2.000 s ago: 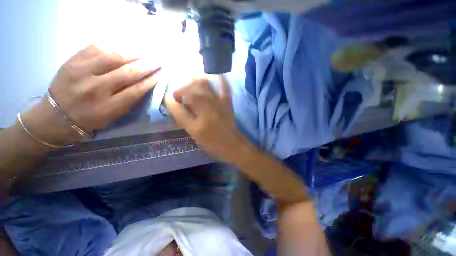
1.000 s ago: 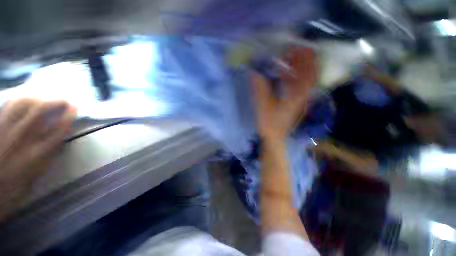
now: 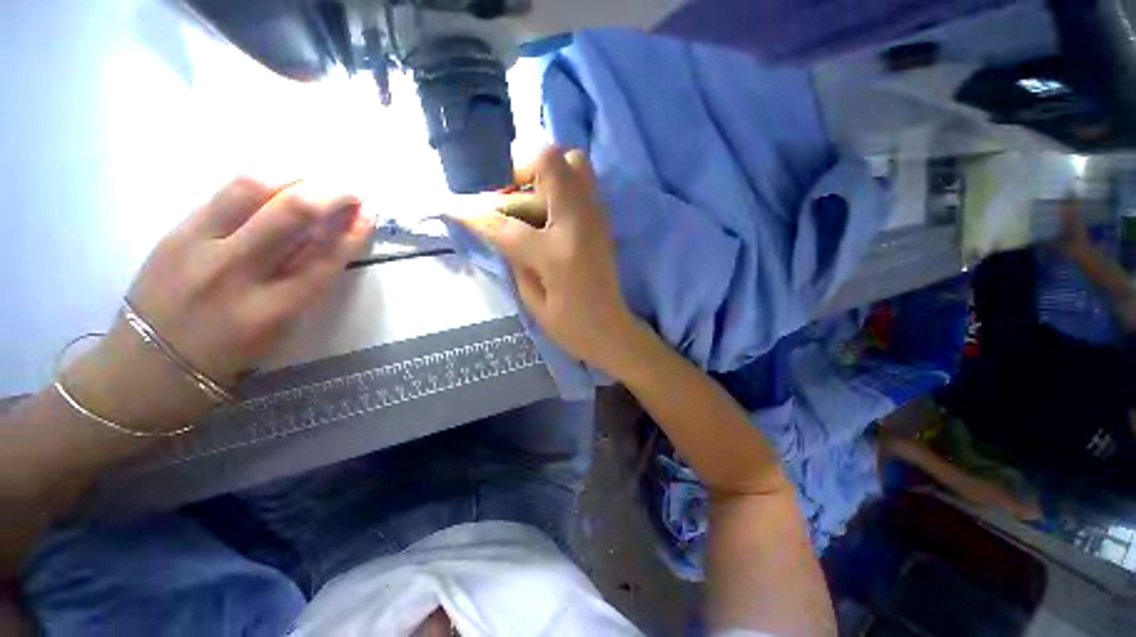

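Note:
The light-blue garment piece (image 3: 710,187) lies in loose folds to the right of the sewing machine's dark round fitting (image 3: 471,125). My right hand (image 3: 567,255) is below that fitting, with thumb and fingers pinched on the garment's edge. A small yellowish item (image 3: 521,203) shows at its fingers; its shape is unclear. My left hand (image 3: 255,274), with thin bracelets at the wrist, is over the table left of the fitting, fingers curled together. Glare near its fingertips hides whether it grips anything. A small pale strip shows between the hands.
The machine head (image 3: 280,31) overhangs the white table (image 3: 411,299). A ruler strip (image 3: 411,377) runs along the front edge. More light-blue cloth (image 3: 816,436) is piled below at the right. A person in dark clothing (image 3: 1059,373) is at the far right, an arm reaching toward the piles.
My right hand was open and reaching right a second ago; now it is back beside the machine, pinching the garment. My left hand is again near the needle area. The camera view has swung back.

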